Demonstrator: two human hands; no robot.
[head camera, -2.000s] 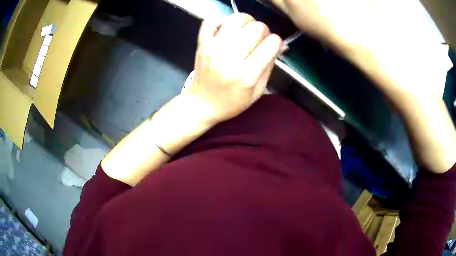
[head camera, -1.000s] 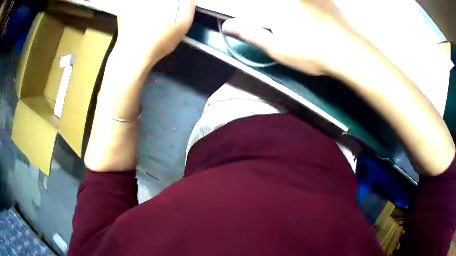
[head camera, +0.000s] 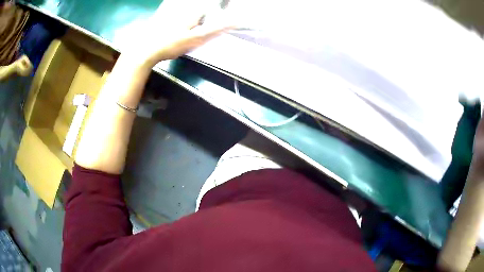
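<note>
A large white wrapped product, overexposed and partly creased, lies on the green bench. A thin brown edge shows along its near side. A thin pale plastic carry handle curves out from that edge over the bench. My left hand lies on the white surface at its left part, fingers spread and partly washed out by glare. My right hand is at the far right edge of the picture, blurred and cut off, right of the white thing; its fingers cannot be made out.
The dark green bench runs diagonally with a pale metal edge. An open floor carton with small white pieces inside stands below left. Another person's hand shows at the left edge. Blue items are under the bench at lower right.
My left hand has moved up onto the white surface. My right hand has moved from the handle to the far right. More of the white surface and the handle now shows.
</note>
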